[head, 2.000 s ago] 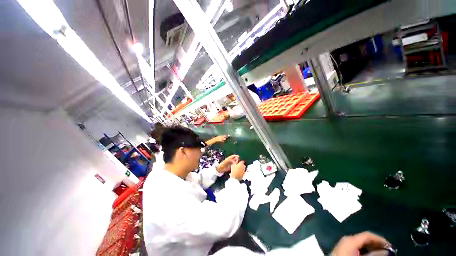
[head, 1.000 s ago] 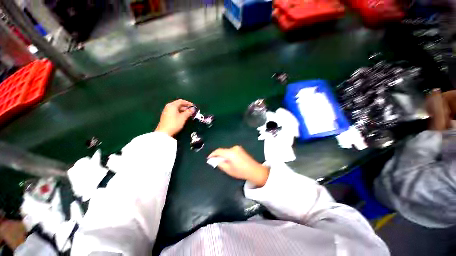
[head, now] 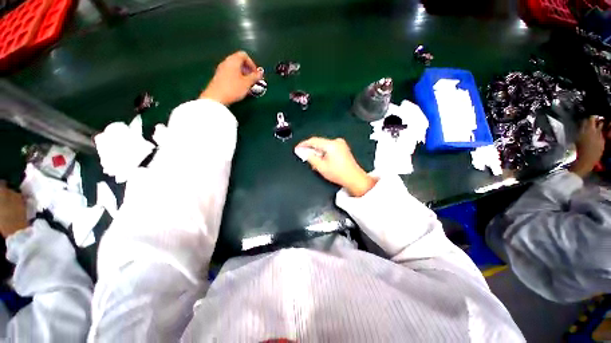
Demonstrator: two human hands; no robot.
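Note:
My left hand [head: 233, 80] reaches out over the dark green bench, its fingertips closed on the tab of a small shiny metal part [head: 258, 88]. My right hand [head: 335, 163] is nearer to me and pinches a small white wipe [head: 307, 153]. Three more metal parts lie singly between and beyond the hands: one upright in view with a round dark face [head: 283, 128], one at centre [head: 300, 99] and one farther off [head: 288, 68]. Another dark-faced part [head: 394, 124] lies on spread white wipes [head: 395, 153] at right.
A clear bottle with a metallic top [head: 373, 101] stands beside the wipes. Right of it are a blue bin [head: 437, 130] with white strips and a dark heap of parts [head: 526, 114]. Neighbours' hands are at both edges. White sheets [head: 124, 149] and a metal upright [head: 43, 114] are left.
The view has swung from the left neighbour down to my own work, showing both hands. Since one second ago, my left hand sits farther from me; my right hand still pinches the wipe.

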